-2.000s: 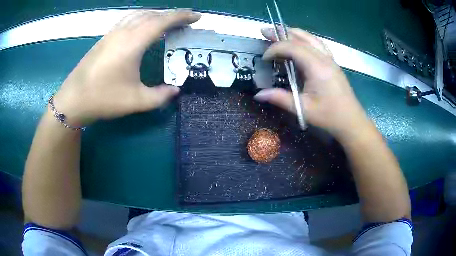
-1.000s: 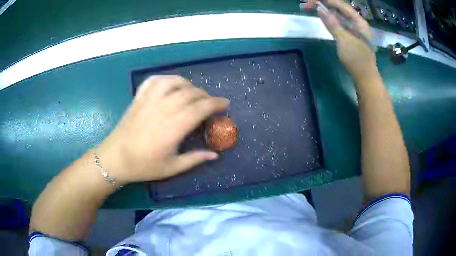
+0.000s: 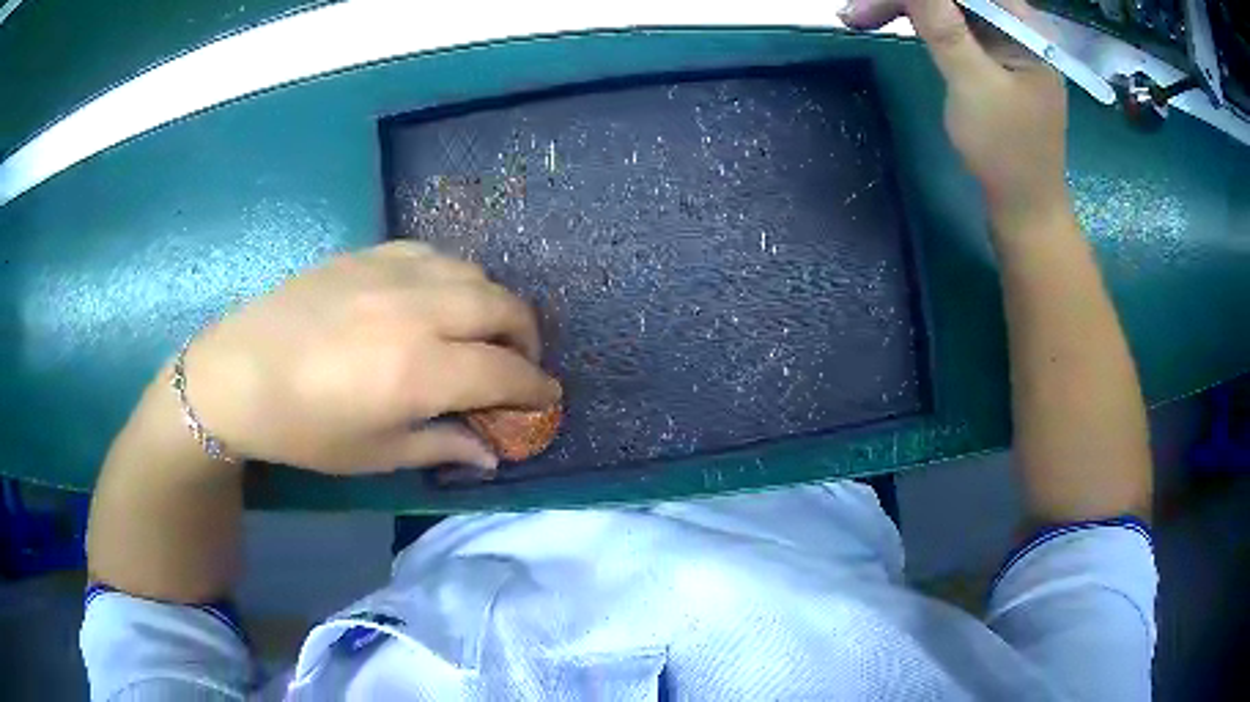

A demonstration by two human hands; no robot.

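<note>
My left hand (image 3: pixel 370 359) is closed around the round copper-coloured heap (image 3: pixel 528 431) at the black tray's lower left corner, fingers over it and thumb below; part of the heap is hidden. The black rectangular tray (image 3: pixel 713 261) carries many scattered pale specks, with coppery specks at its upper left. My right hand (image 3: pixel 1005 103) is at the top right beyond the tray, cut off by the top edge. Silver tweezers (image 3: pixel 1053 55) show by its palm, pointing down to the right; their far end is out of view.
A white rail (image 3: pixel 548 25) curves along the far edge of the green worktop (image 3: pixel 165 302). A small metal knob with a rod (image 3: pixel 1138 96) is at the right end by the rail. Dark equipment is at the top right corner.
The silver strip left the tray's far edge and is out of view. My left hand moved to the heap, which shifted towards the tray's lower left. My right hand moved up and right.
</note>
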